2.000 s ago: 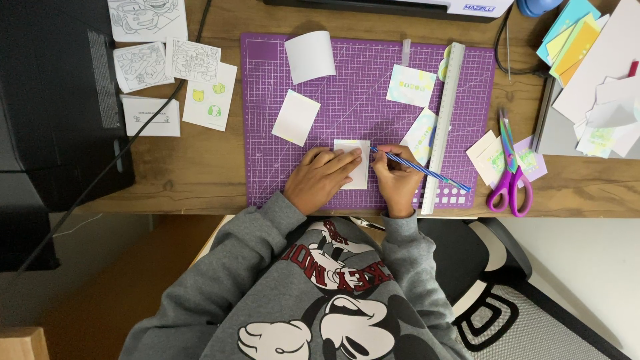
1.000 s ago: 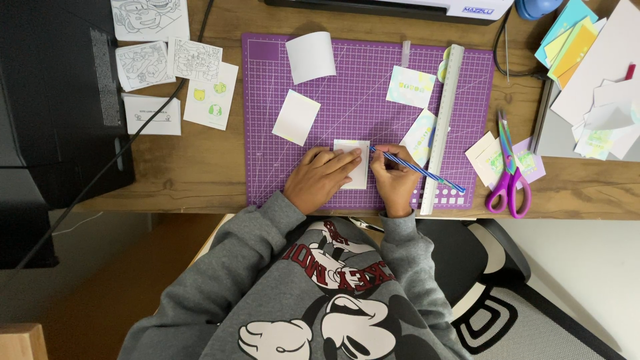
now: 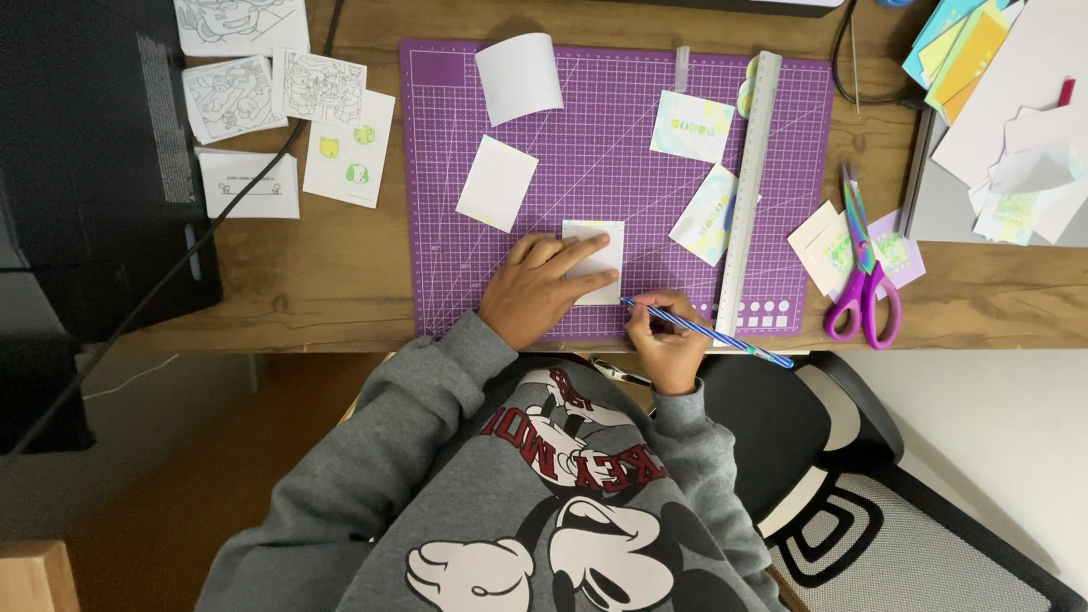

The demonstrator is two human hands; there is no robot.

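My left hand [image 3: 544,285] lies with its fingers spread over a small white card [image 3: 607,255], pressing it on the purple cutting mat [image 3: 612,144]. In my right hand [image 3: 671,340] is a blue striped pencil [image 3: 710,330], its tip at the card's lower right corner. Another white card [image 3: 497,184] and a curled white sheet [image 3: 520,79] lie up and left of my left hand. Two printed cards [image 3: 692,126] [image 3: 707,214] rest to the right, the lower one beside a clear ruler [image 3: 748,195] that stands lengthwise on the mat.
Purple-handled scissors [image 3: 863,289] lie across small cards [image 3: 823,246] right of the mat. Coloring sheets [image 3: 234,98] and a black cable [image 3: 246,191] are at left, near a black device [image 3: 93,170]. Paper scraps [image 3: 1020,161] are piled at far right.
My right hand with the pencil has moved down, from the card's upper right corner to its lower right corner. My left hand has stayed on the card, with its fingers now more spread.
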